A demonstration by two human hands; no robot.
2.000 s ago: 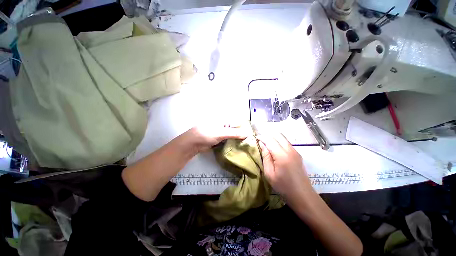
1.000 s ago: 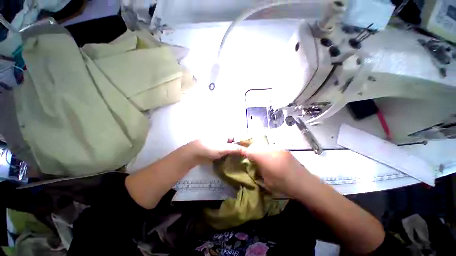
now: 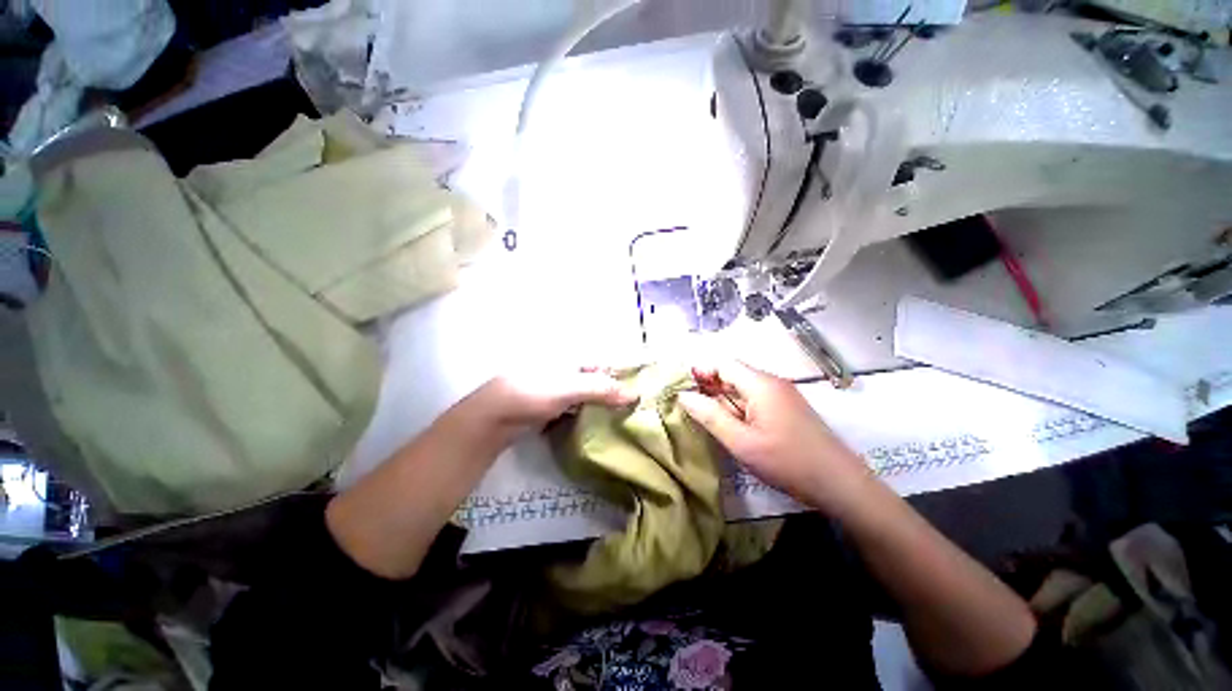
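An olive garment piece [image 3: 646, 466] is bunched between my hands at the table's front edge and hangs down toward my lap. My left hand [image 3: 541, 396] pinches its upper left edge. My right hand [image 3: 759, 421] holds its upper right edge, with small reddish-brown bits showing at the fingertips; I cannot tell what they are. The cloth lies in front of the needle plate [image 3: 669, 302], apart from the presser foot [image 3: 720, 300]. A small metal tool [image 3: 815, 346], perhaps thread snips, lies right of the needle.
The white sewing machine [image 3: 932, 149] fills the upper right. A pale green fabric pile [image 3: 203, 338] lies at left. A long white strip [image 3: 1034, 367], a black object [image 3: 954, 247] and a red stick [image 3: 1016, 273] lie at right. A white tube [image 3: 520, 128] arches behind. A printed scale [image 3: 932, 456] runs along the front edge.
My right hand has turned and its fingers have moved slightly right from my left hand, uncovering more of the olive cloth's top edge. The whole view has shifted, with the machine now further left.
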